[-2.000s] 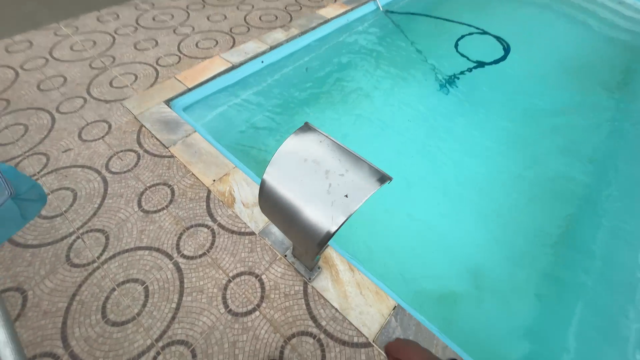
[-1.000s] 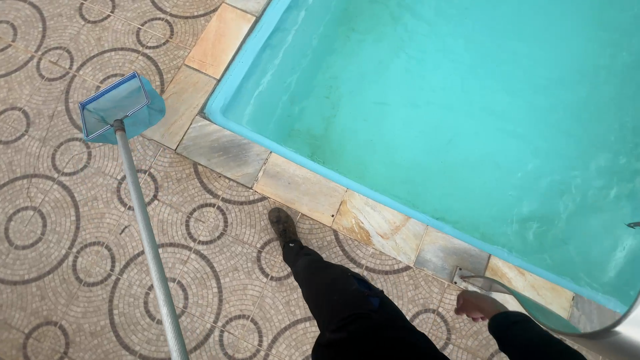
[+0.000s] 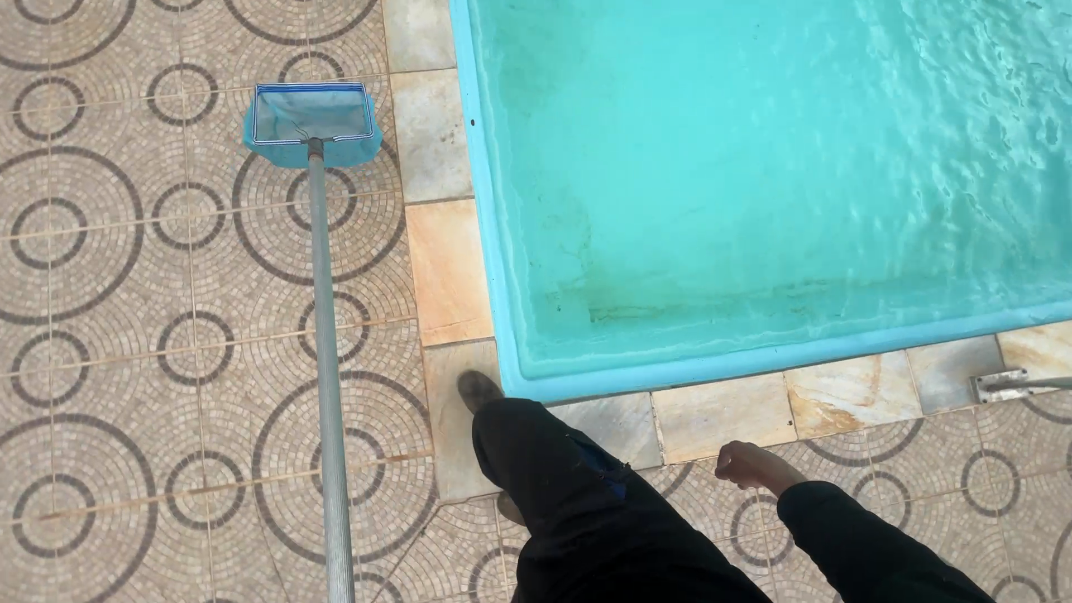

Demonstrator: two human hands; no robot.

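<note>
My right hand (image 3: pixel 754 467) hangs with fingers curled above the tiled deck beside the pool's stone edging; nothing shows in it. My left hand is out of the frame. A pool skimmer net with blue mesh and a blue-and-white rim (image 3: pixel 313 113) is at the upper left over the deck. Its ribbed metal pole (image 3: pixel 328 360) runs down past the bottom edge of the view, so what holds the pole is hidden. One of my shoes (image 3: pixel 479 390) is on the stone edging at the pool's corner.
The swimming pool (image 3: pixel 712 193) holds turquoise water, with stone coping tiles (image 3: pixel 720 416) around its light blue lip. A metal base plate (image 3: pixel 1001 385) is fixed to the coping at the right. Mosaic deck tiles (image 3: pixel 193 427) with circle patterns lie left and below.
The view has swung down and left to the pool corner. The skimmer net has come fully into view. My right hand, near the metal fixture one second ago, is now farther from it.
</note>
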